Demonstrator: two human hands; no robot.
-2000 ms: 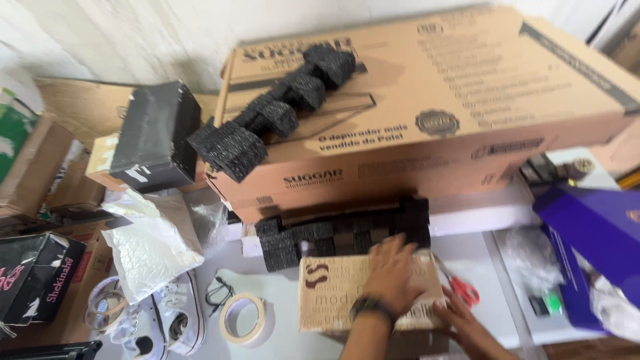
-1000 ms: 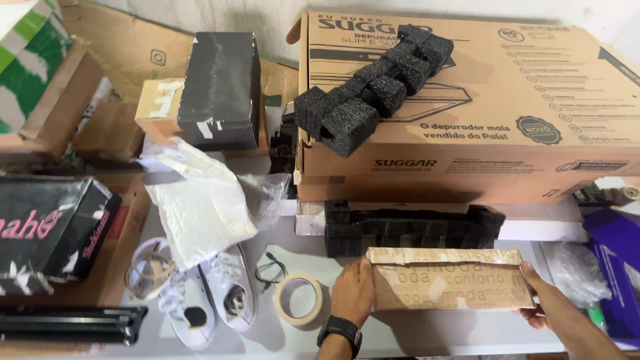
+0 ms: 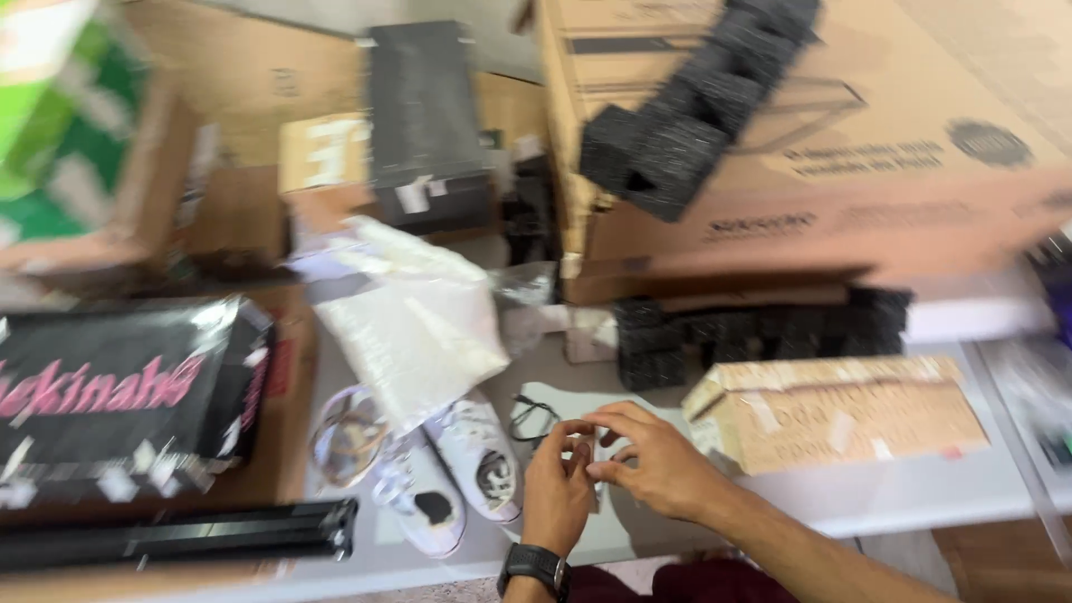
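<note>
My left hand [image 3: 563,481], with a dark watch at the wrist, holds a roll of masking tape [image 3: 596,477] turned nearly edge-on, largely hidden by the fingers. From the other side, my right hand [image 3: 657,461] has its thumb and fingertips against the roll. To the right, a printed cardboard box [image 3: 863,419] lies on the grey table [image 3: 804,502], touched by neither hand. Close by on the left are white sneakers [image 3: 477,456] and a thin black cable [image 3: 533,417]. The view is blurred.
Behind stands a large cardboard carton [image 3: 904,193] with black foam packing [image 3: 695,109] on top; another foam piece [image 3: 754,335] is in front. A white plastic bag [image 3: 419,327] lies over the sneakers. Black boxes [image 3: 126,377] and a dark tripod-like bar [image 3: 184,532] occupy the left.
Both hands have let go of the printed box and moved left. The tape roll, earlier flat on the table beside the sneakers, is now held up. The box's left end shows a raised flap.
</note>
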